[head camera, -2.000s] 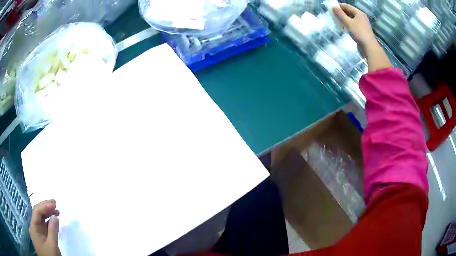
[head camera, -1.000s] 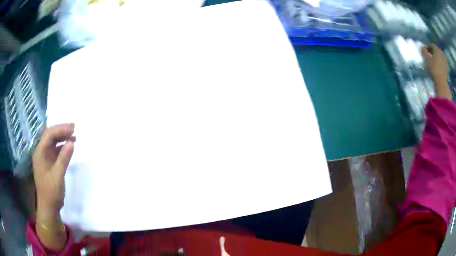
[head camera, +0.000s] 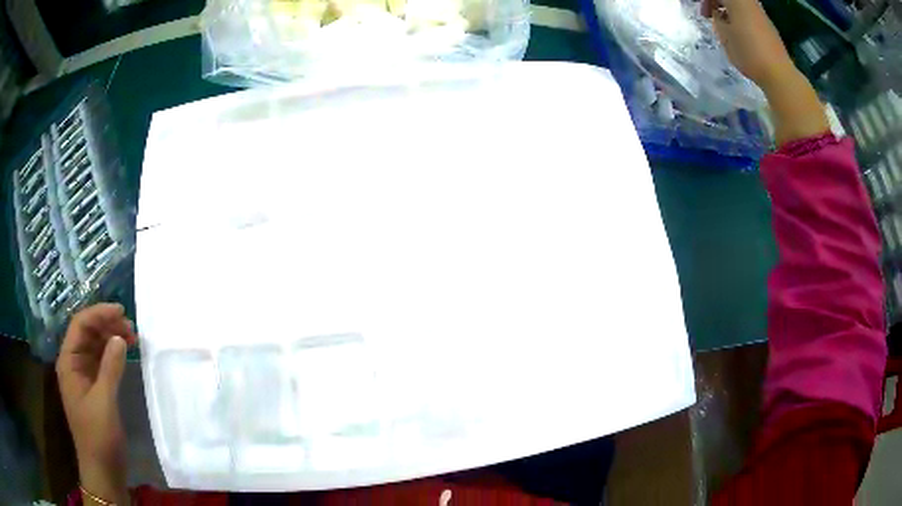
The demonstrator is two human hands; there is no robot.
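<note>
A large bright white tray (head camera: pixel 425 247) lies in front of me, with faint rectangular pockets showing at its lower left. My left hand (head camera: pixel 94 371) is beside the tray's left edge, fingers curled; whether it holds something small cannot be told. My right hand (head camera: pixel 747 44) is at the top right, over the clear plastic bag (head camera: pixel 668 49) on the blue tray (head camera: pixel 682 148). Its fingertips are near the picture's top edge, and what they hold, if anything, cannot be told.
A clear insert tray (head camera: pixel 69 212) with rows of thin parts lies at the left. A clear bag of yellowish parts (head camera: pixel 366 25) is behind the white tray. Clear trays of white housings (head camera: pixel 880 148) stand at the far right. The green bench (head camera: pixel 717 267) shows right of the white tray.
The view has turned, so the white tray appears more level. My right hand has moved from the housing trays at the right to above the blue tray. My left hand stays near the white tray's left edge.
</note>
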